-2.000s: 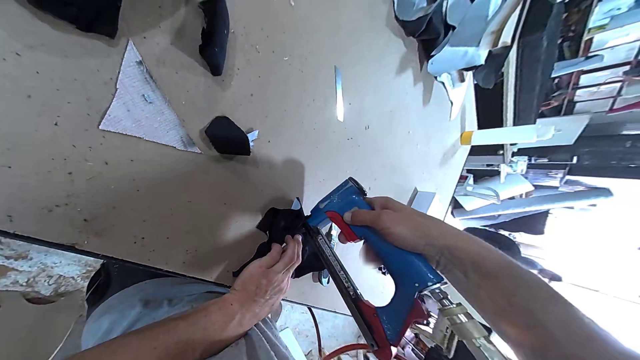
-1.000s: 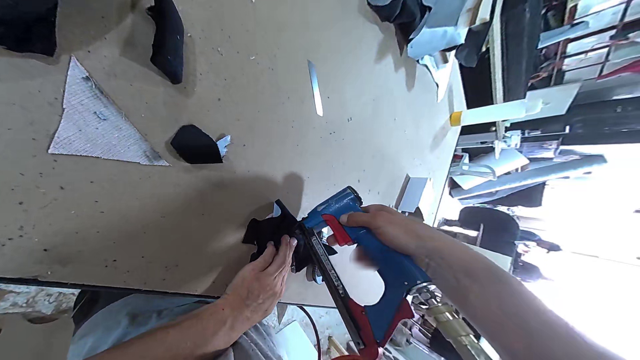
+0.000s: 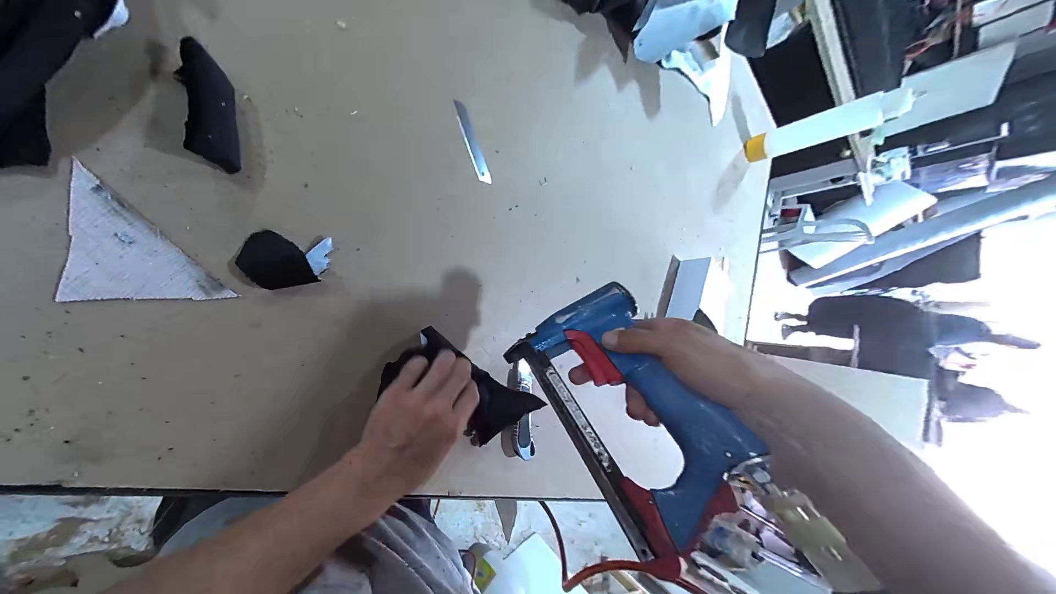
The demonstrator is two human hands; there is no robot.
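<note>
My right hand (image 3: 660, 355) is wrapped around the handle of a blue pneumatic staple gun (image 3: 693, 421) with a red trigger. Its nose is just to the right of a piece of black fabric (image 3: 499, 404), with a gap between them. My left hand (image 3: 425, 404) lies on that fabric, fingertips on top; whether it grips it is hard to tell. Partly under the fabric's right end is a utility knife (image 3: 522, 417). A metal blade strip (image 3: 473, 142) lies farther up the table.
On the table (image 3: 371, 214) lie a light triangular cloth (image 3: 124, 247), a small black scrap (image 3: 276, 260), a dark fabric piece (image 3: 209, 103) and a dark heap (image 3: 41, 58) upper left. More scraps (image 3: 676, 33) sit at the far side. A red hose (image 3: 610, 567) hangs near the front edge.
The staple gun's nose, against the black fabric one second ago, has come away from it to the right. The utility knife beside the fabric shows more fully.
</note>
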